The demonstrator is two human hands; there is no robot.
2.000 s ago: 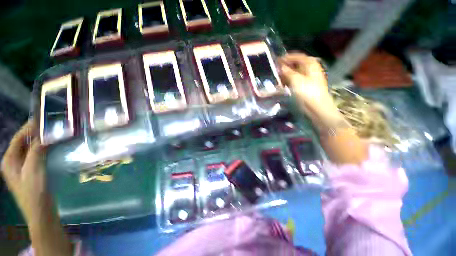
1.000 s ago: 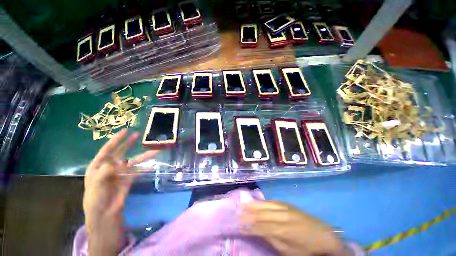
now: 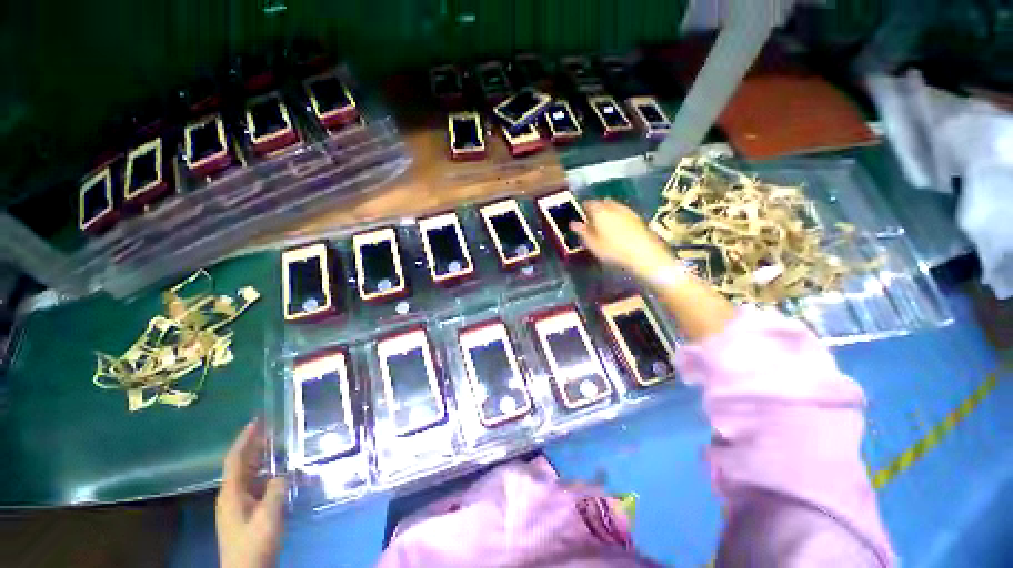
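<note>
A clear blister tray lies in front of me with two rows of dark red phones, each with a pale masking frame around its dark screen. My left hand is at the tray's left front corner, fingers apart; whether it grips the rim is unclear. My right hand reaches to the back right phone, fingertips at its right edge and partly covering it; a hold on the phone or frame cannot be made out. The front right phone also has a pale frame.
Tangled cream frames lie on the green mat at left. A larger heap lies in a clear tray at right. Stacked trays with phones stand behind left. Loose phones lie behind. A metal upright stands behind right.
My right hand has moved from near my body to the tray's back right phone. My left hand has come down to the front left corner. The view has shifted, with the tray appearing tilted.
</note>
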